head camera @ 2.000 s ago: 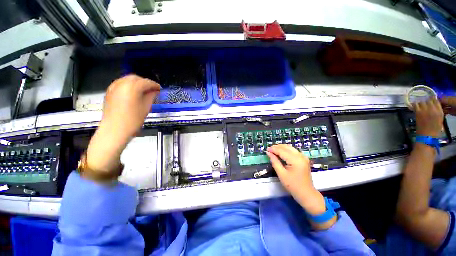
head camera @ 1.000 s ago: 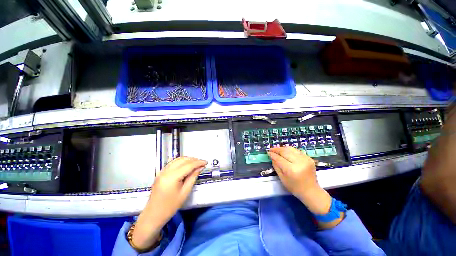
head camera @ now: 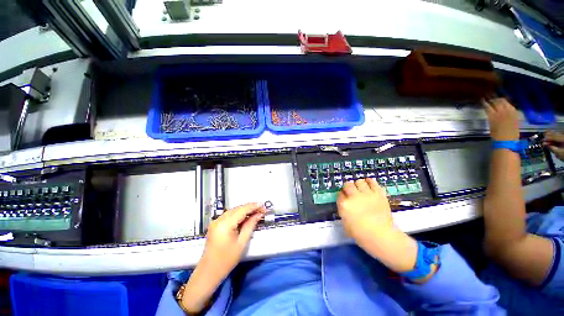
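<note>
A green circuit board panel (head camera: 321, 196) with rows of black and white parts lies in a black pallet (head camera: 307, 211) on the conveyor. My right hand (head camera: 366, 207) is over the panel's lower middle, fingers bent down onto it; its fingertips are partly hidden. My left hand (head camera: 234, 227) is left of the pallet, above the conveyor's near rail, with thumb and fingers pinched together. Anything held in either hand is too small to make out. The left parts bin (head camera: 204, 133) holds tangled silvery-leaded parts. The right parts bin (head camera: 315, 127) holds fewer, orange-red parts.
Another pallet with a green panel (head camera: 43, 223) is at far left. A brown-red box (head camera: 448, 77) and a red holder (head camera: 334, 44) are behind. At right, another person's arm (head camera: 506, 179) reaches over the conveyor. A blue tote (head camera: 68, 296) is below left.
My left hand has come down from the left bin to the near rail. The pallets have shifted slightly right, my right hand moving along. The other person's hand now reaches toward the brown-red box.
</note>
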